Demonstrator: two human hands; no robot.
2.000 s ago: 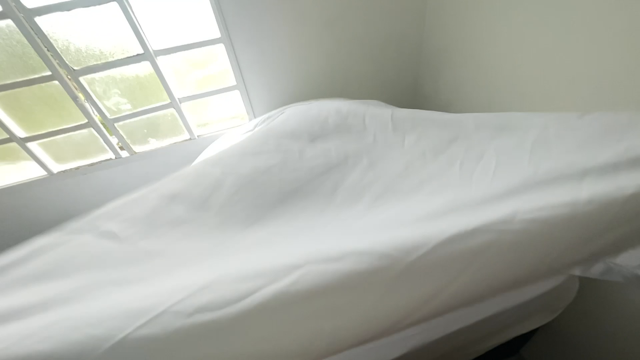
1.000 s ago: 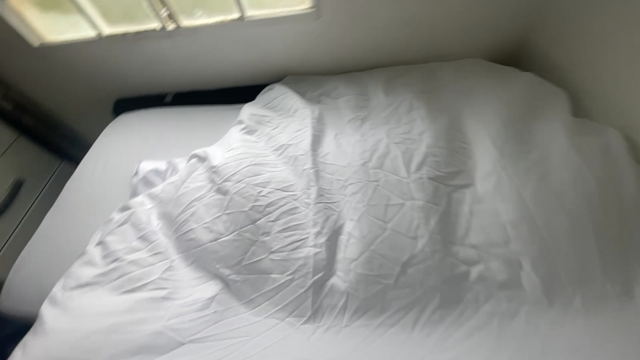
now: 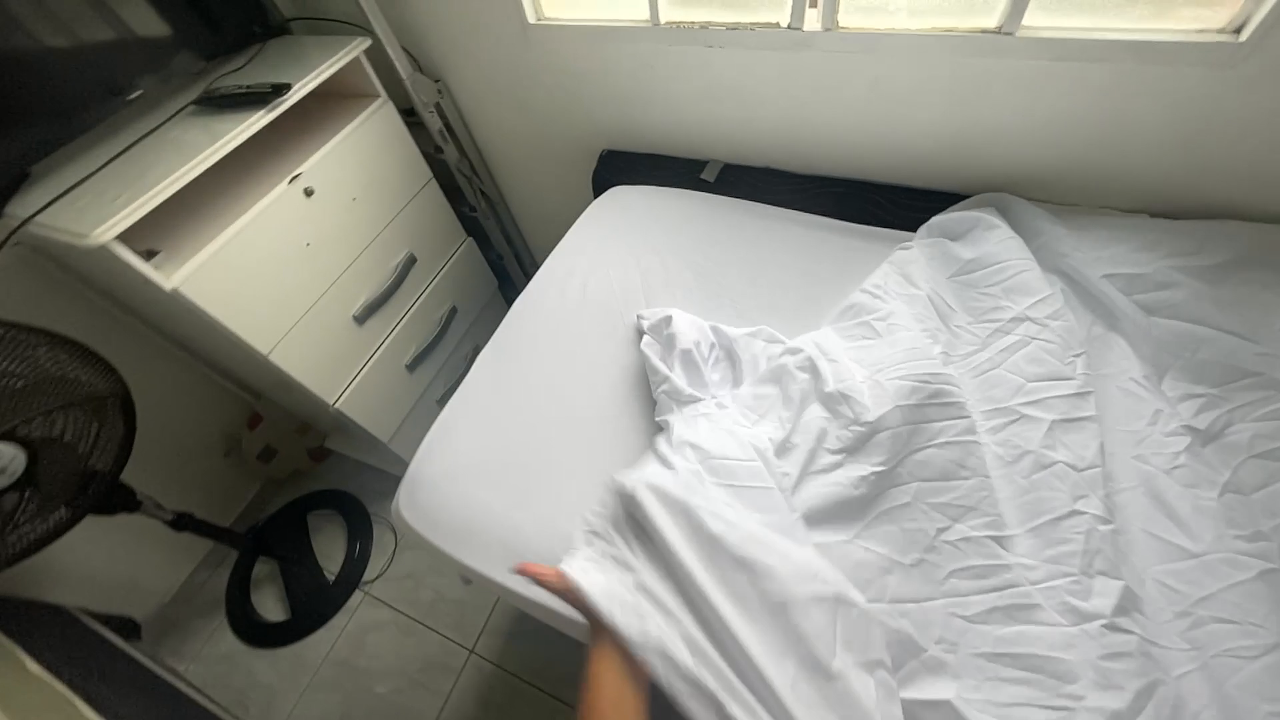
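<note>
My left hand (image 3: 562, 585) is at the lower middle, at the near left edge of a loose white bedsheet (image 3: 930, 470). It grips the sheet's edge; the cloth hides part of the fingers, and the forearm is blurred. Wrinkled and bunched, the sheet covers the right part of the bed, with one gathered corner lying on top. Beneath it, the mattress (image 3: 540, 380) wears a smooth white fitted cover, visible at the left end. My right hand is out of view.
A dark padded panel (image 3: 770, 190) runs between mattress and wall, under a window (image 3: 920, 12). Left of the bed stand a white chest of drawers (image 3: 330, 240) with a remote control (image 3: 243, 94) on top, and a pedestal fan (image 3: 60, 445) whose round black base (image 3: 300, 570) rests on floor tiles.
The raised, billowing sheet has come down onto the bed in wrinkles. My left hand has come into view at its edge. The view has swung left and down, showing the drawers and fan.
</note>
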